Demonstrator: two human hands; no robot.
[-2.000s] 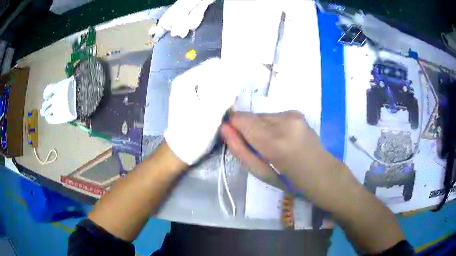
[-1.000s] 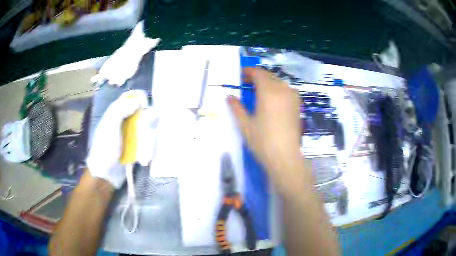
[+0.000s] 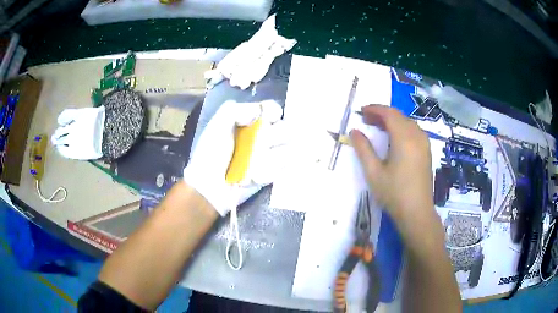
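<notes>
My left hand (image 3: 223, 153), in a white glove, is shut on a yellow wrapped unit (image 3: 243, 153). A looped white cord (image 3: 234, 241) hangs from the unit. My bare right hand (image 3: 398, 159) is over the white sheet, thumb and index finger apart. A small dark tip shows by the index finger; whether the hand holds it is unclear. The thumb is beside a small yellow-tipped item (image 3: 344, 139), which lies across a thin grey metal tool (image 3: 342, 125). Pliers (image 3: 358, 260) with orange-and-black handles lie below, partly beside my right forearm.
A spare white glove (image 3: 81, 132) and speckled round pad (image 3: 123, 124) lie left, below green boards (image 3: 116, 73). Another yellow unit (image 3: 38, 160) is near a cardboard box (image 3: 23, 131). A crumpled white glove (image 3: 254, 55) and foam tray (image 3: 177, 10) are at the back. Black cables (image 3: 533, 214) lie right.
My hands have separated from their earlier contact, exposing the yellow unit and pliers. Since the last frame my right thumb has come to the yellow-tipped item, and the blue tool no longer shows clearly.
</notes>
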